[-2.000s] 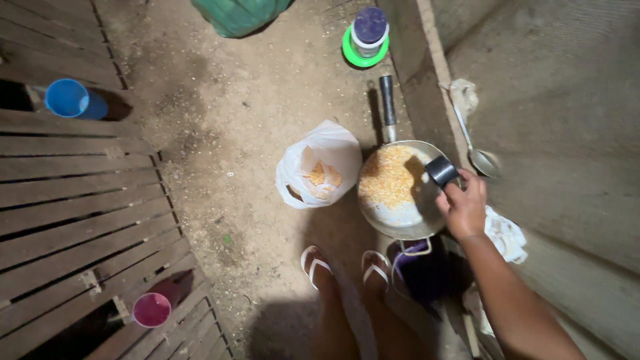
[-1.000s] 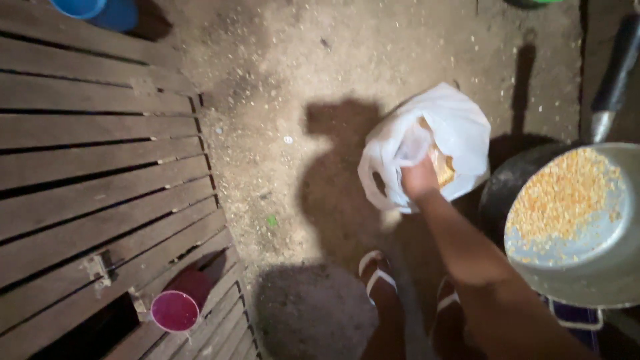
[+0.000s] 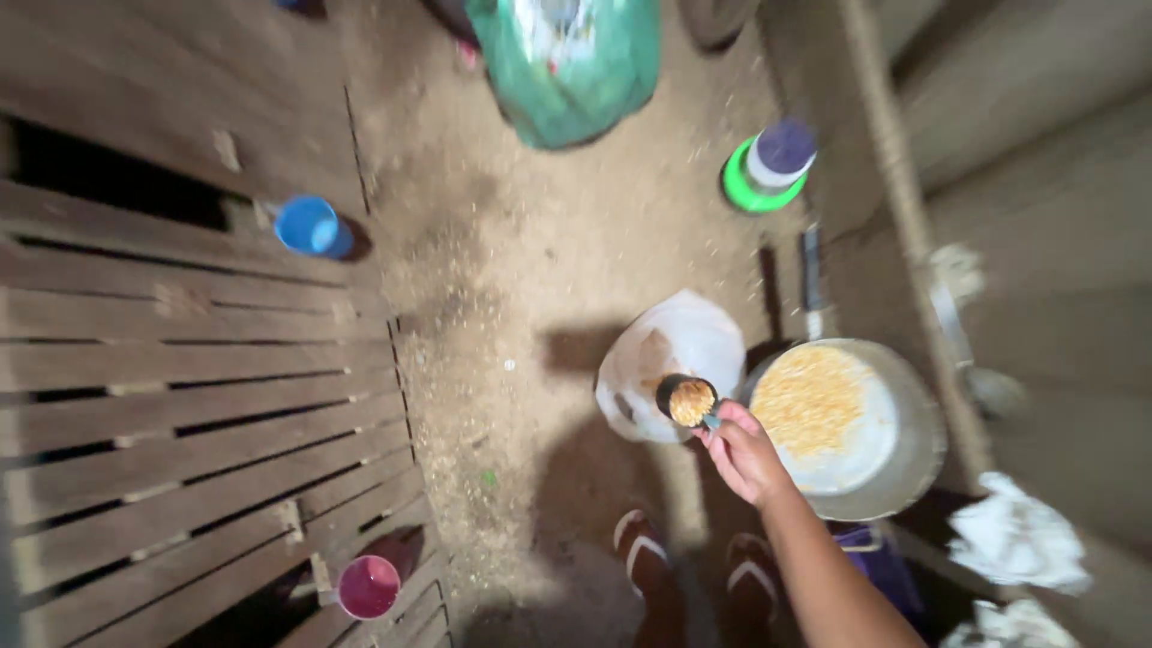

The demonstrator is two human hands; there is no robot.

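My right hand point(image 3: 742, 450) grips a small black cup point(image 3: 668, 397) by its handle. The cup is filled with yellow grain that looks like cracked corn point(image 3: 692, 402). It is above the white plastic bag point(image 3: 693, 324), which stands open on the dirt floor with some grain visible inside. Just right of my hand is a round metal pan point(image 3: 909, 432) with a black handle, holding a layer of yellow grain point(image 3: 805, 400) over part of its bottom. My left hand is not in view.
Wooden slats point(image 3: 180, 378) run along the left, with a blue cup point(image 3: 313, 227) and a pink cup point(image 3: 368, 587) attached. A green sack point(image 3: 571, 81) lies ahead. A purple-lidded container with a green base point(image 3: 765, 171) stands near the right wall, where a metal spoon point(image 3: 954, 328) hangs. My sandalled feet are below.
Two seconds ago the black cup was in my right hand over the pan. Then the hand was in the white bag, and now it holds the filled cup above the bag.
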